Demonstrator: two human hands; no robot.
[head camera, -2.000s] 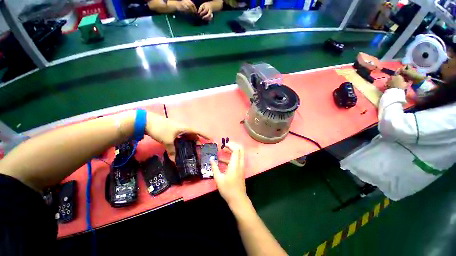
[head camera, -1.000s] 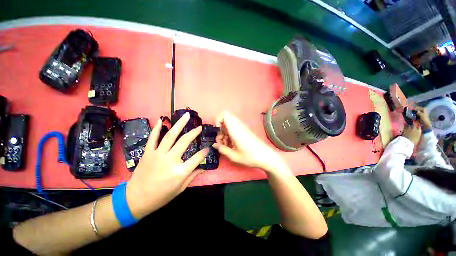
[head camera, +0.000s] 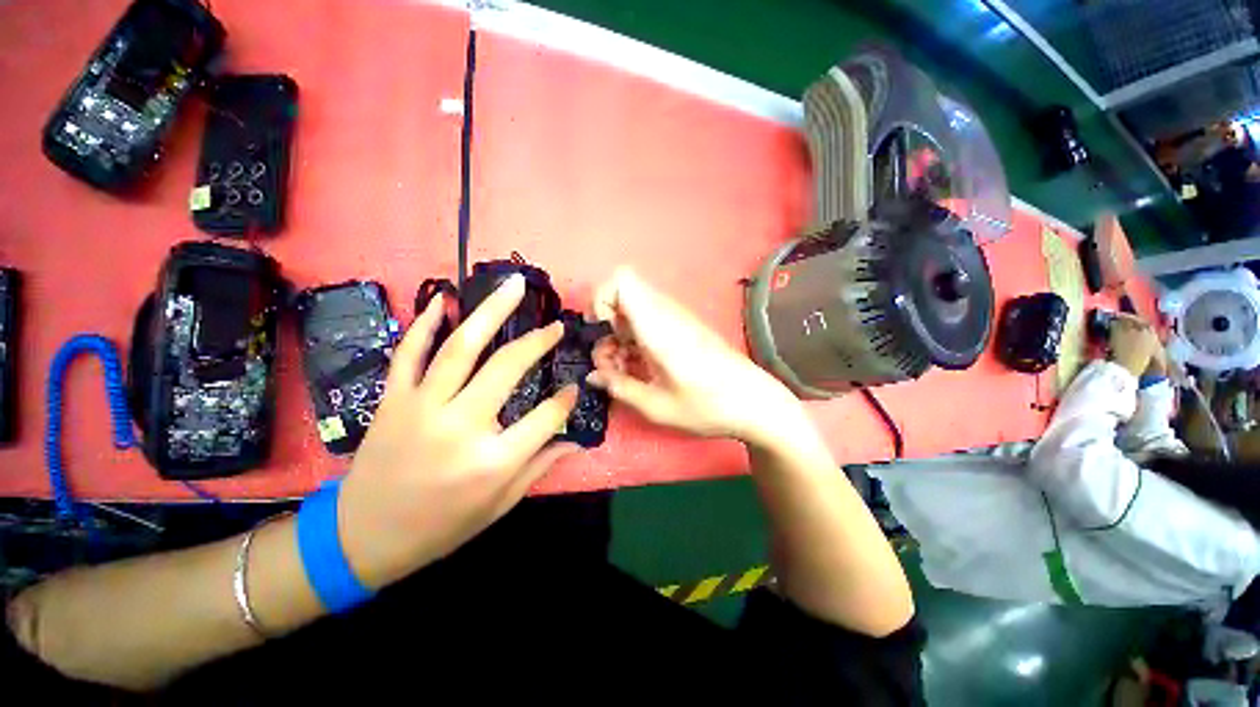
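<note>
A black camcorder body (head camera: 514, 297) lies on the red-pink matting in front of me, mostly under my left hand (head camera: 463, 414). My left hand is spread over it, fingers apart, pressing it and the side panel's near part. The dark side panel (head camera: 586, 414) lies at the body's right, with small pale spots. My right hand (head camera: 663, 362) is at the panel's far right edge, thumb and fingertips pinched close together. Whether a small piece is between those fingertips cannot be made out. The link between body and panel is hidden under the fingers.
More opened camcorder bodies (head camera: 214, 362) and side panels (head camera: 246, 159) lie at the left, beside a coiled blue cord (head camera: 86, 362). A large grey-beige tape dispenser (head camera: 829, 311) stands right of my hands. Another black body (head camera: 1034, 332) and a person in white (head camera: 1105, 477) are farther right.
The view has tilted down and shifted closer over the bench. Both hands have come to the body and panel; in the last second they have barely moved, my right fingertips staying at the panel.
</note>
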